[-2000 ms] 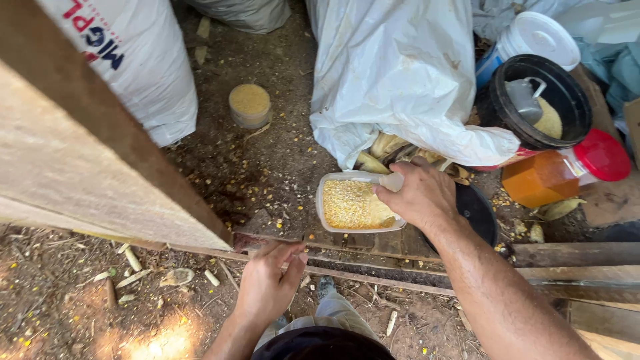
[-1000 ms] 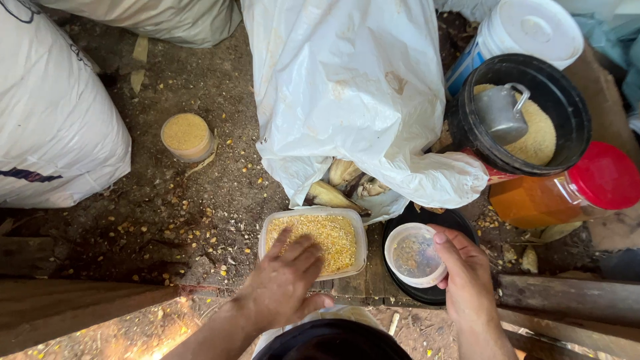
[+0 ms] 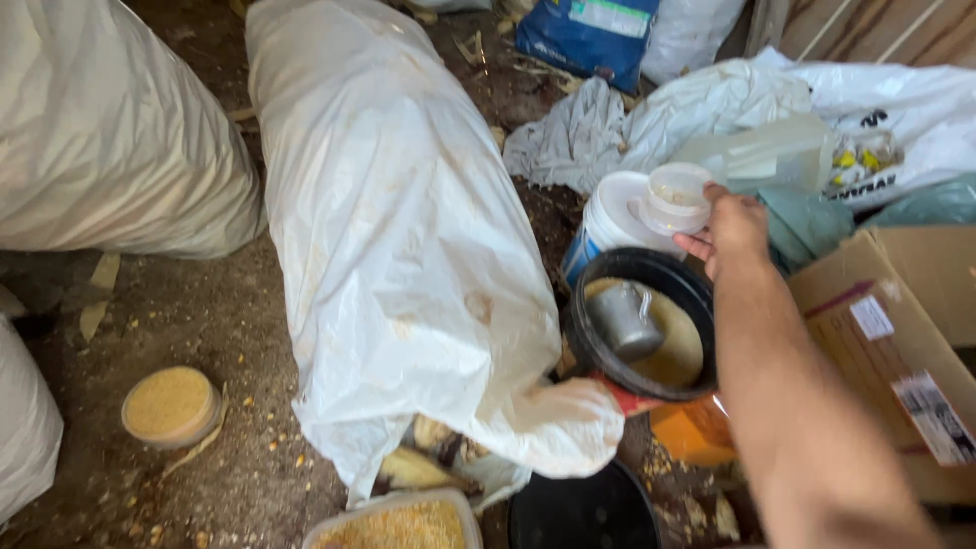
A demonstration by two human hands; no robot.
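Note:
My right hand (image 3: pixel 728 229) grips a small round clear plastic container (image 3: pixel 677 200) by its rim, over the lid of a white bucket (image 3: pixel 619 221). Just below stands a black bucket (image 3: pixel 579 335) of yellowish meal, with an aluminium mug (image 3: pixel 625 320) lying in it. At the bottom edge, a rectangular plastic tub (image 3: pixel 473 526) holds cracked corn, partly cut off by the frame. A round container of fine yellow meal (image 3: pixel 168 402) stands on the floor at the left. My left hand is out of view.
A large white sack (image 3: pixel 404 252) with husked ears at its mouth lies in the middle. Full sacks (image 3: pixel 114 137) stand at the left. A cardboard box (image 3: pixel 862 343) is at the right, a black round lid (image 3: pixel 583 511) at the bottom, and a blue bag (image 3: pixel 583 38) at the back.
My right hand has carried the small container from over the black lid up to the white bucket. My left hand, over the corn tub a second ago, has left the view. The view has shifted right.

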